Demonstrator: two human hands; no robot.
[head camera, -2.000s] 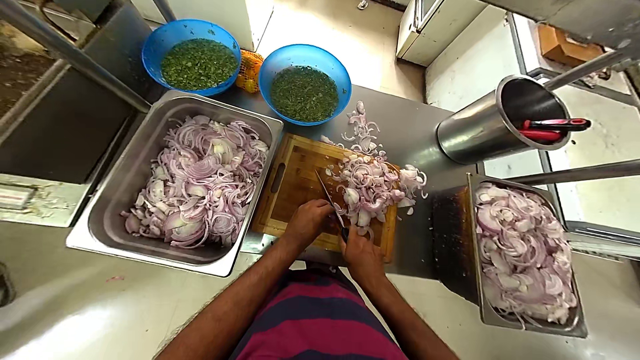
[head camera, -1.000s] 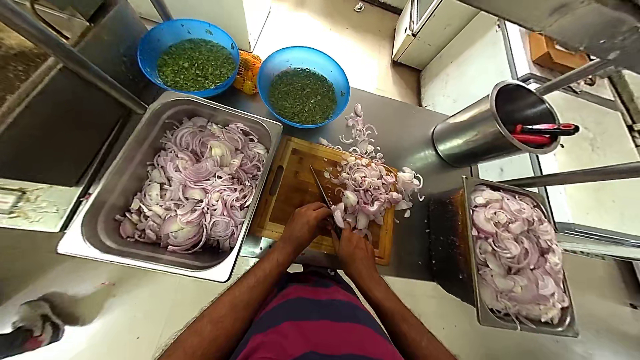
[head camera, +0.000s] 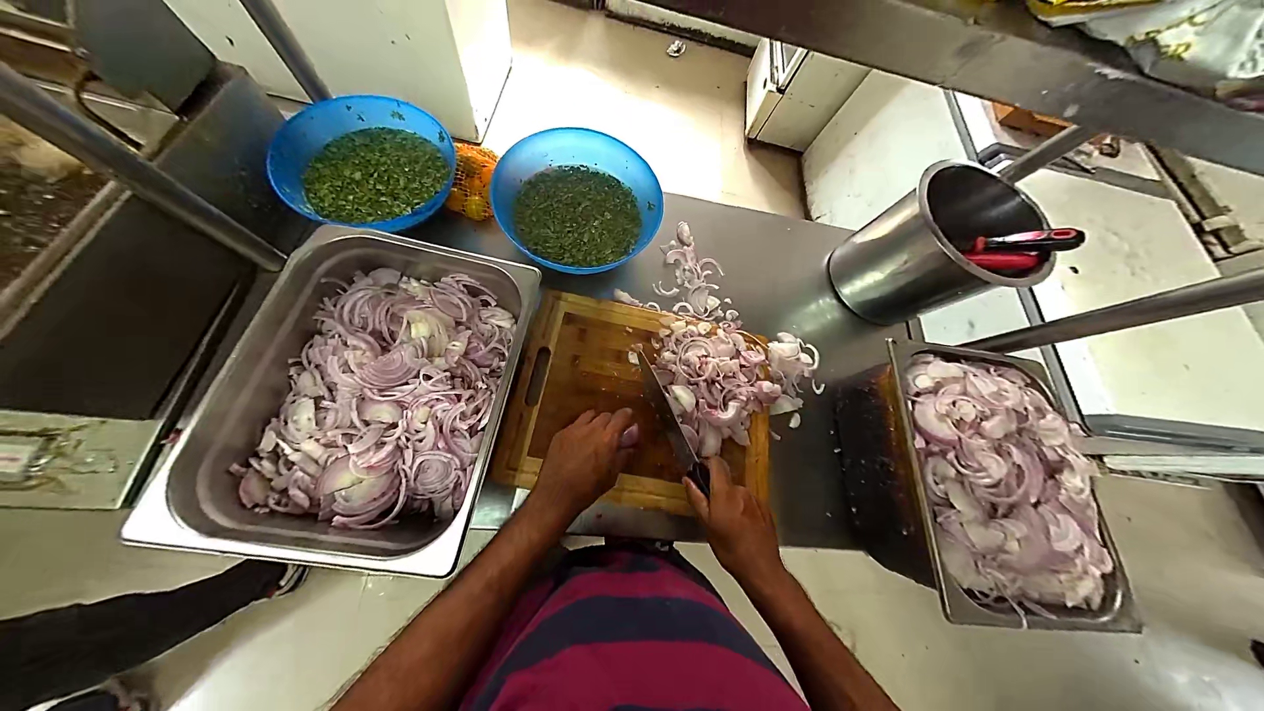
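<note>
My right hand (head camera: 736, 513) is closed on the dark handle of a kitchen knife (head camera: 667, 410), its blade pointing up and away over the wooden cutting board (head camera: 583, 370). At the board's near middle, my left hand (head camera: 590, 454) has its fingers curled against a small piece of onion (head camera: 630, 435). Sliced onion (head camera: 716, 375) is heaped on the board's right half, right of the blade, and spills past its far and right edges. To the left stands a steel pan (head camera: 212, 425) holding more onion slices (head camera: 385, 395).
Two blue bowls (head camera: 286, 163) (head camera: 647, 188) of chopped greens stand behind, an orange net bag (head camera: 474, 183) between them. A steel cylinder (head camera: 879, 262) holds red-handled tools. At right is another pan (head camera: 1116, 592) full of sliced onion. A person's leg (head camera: 148, 612) shows at lower left.
My left hand has moved left, away from the knife and my right hand. The knife has shifted right, beside the onion heap. A person's leg has come further into view at lower left.
</note>
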